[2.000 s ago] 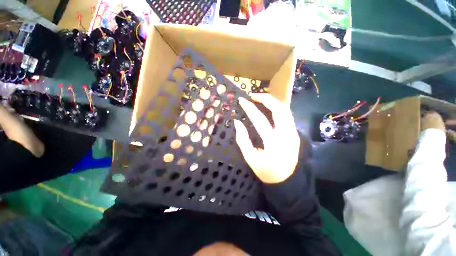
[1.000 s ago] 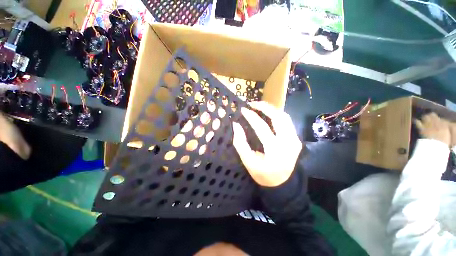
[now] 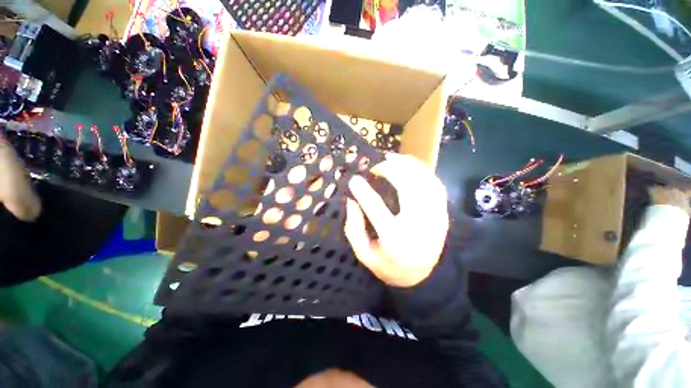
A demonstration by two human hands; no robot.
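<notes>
A large black perforated sheet (image 3: 280, 250) slants over an open cardboard box (image 3: 341, 72), its near edge against my torso. My right hand (image 3: 401, 220) is bare and grips the sheet's right side, fingers curled at the holes. My left hand is not visible; whether it is under the sheet cannot be told. Small dark round pieces (image 3: 387, 136) lie in the bottom of the box, and more show through the holes.
Wired round units (image 3: 178, 95) cluster at the left; two more (image 3: 487, 198) lie right. A second perforated sheet (image 3: 276, 15) lies at the far side. A black-sleeved person is at left. A white-sleeved person (image 3: 644, 303) reaches into another box (image 3: 583, 208) at right.
My right hand has shifted slightly and its fingers are more curled on the sheet. The sheet's near left corner has risen a little. The right neighbour's hand has moved deeper into their box.
</notes>
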